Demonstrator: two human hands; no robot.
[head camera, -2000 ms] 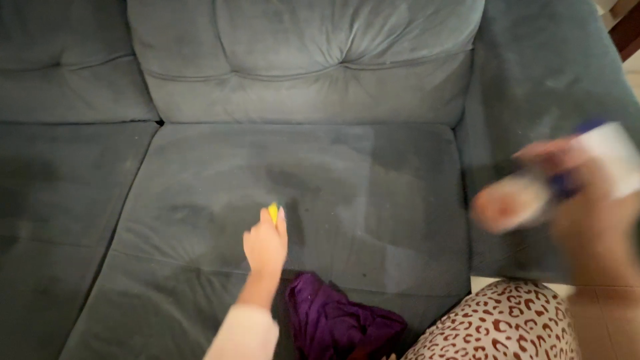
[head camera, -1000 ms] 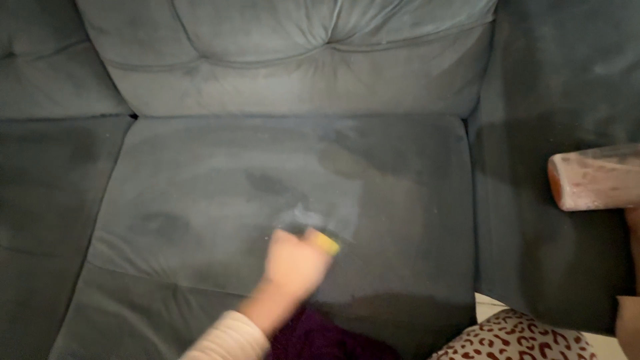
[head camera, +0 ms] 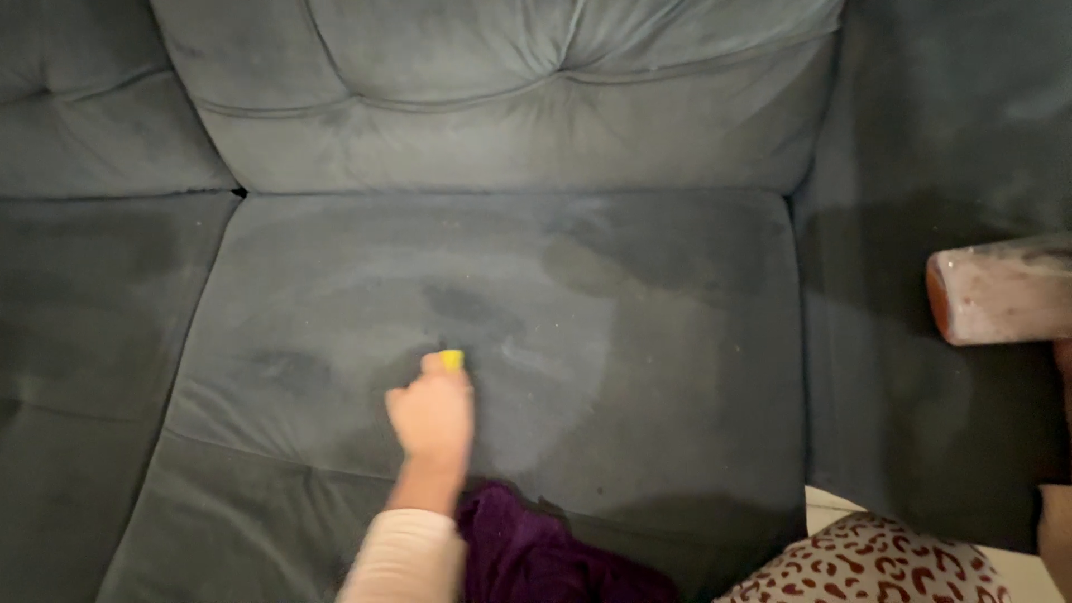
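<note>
My left hand (head camera: 435, 414) is closed on a small yellow item (head camera: 452, 360), mostly hidden by the fingers, and rests low over the grey sofa seat cushion (head camera: 670, 402). Darker patches and faint pale smears mark the fabric around it. At the right edge, a see-through bottle (head camera: 1005, 293) with a pinkish look and an orange-red end lies sideways in the air above the sofa's right side. Only a sliver of my right hand (head camera: 1064, 368) shows, against the underside of that bottle. A crumpled purple cloth (head camera: 544, 553) lies on the front of the seat, beside my left forearm.
Behind the seat stands the tufted backrest (head camera: 502, 142). A second seat cushion (head camera: 67, 335) adjoins at left, and the sofa's armrest (head camera: 888, 377) is at right. My leg in leopard-print fabric (head camera: 888, 565) is at lower right, over a pale floor (head camera: 825, 507).
My left hand swept right across the cushion, then came back left, still holding the yellow item. The bottle, blurred and tilted two seconds ago, is now level at the right edge.
</note>
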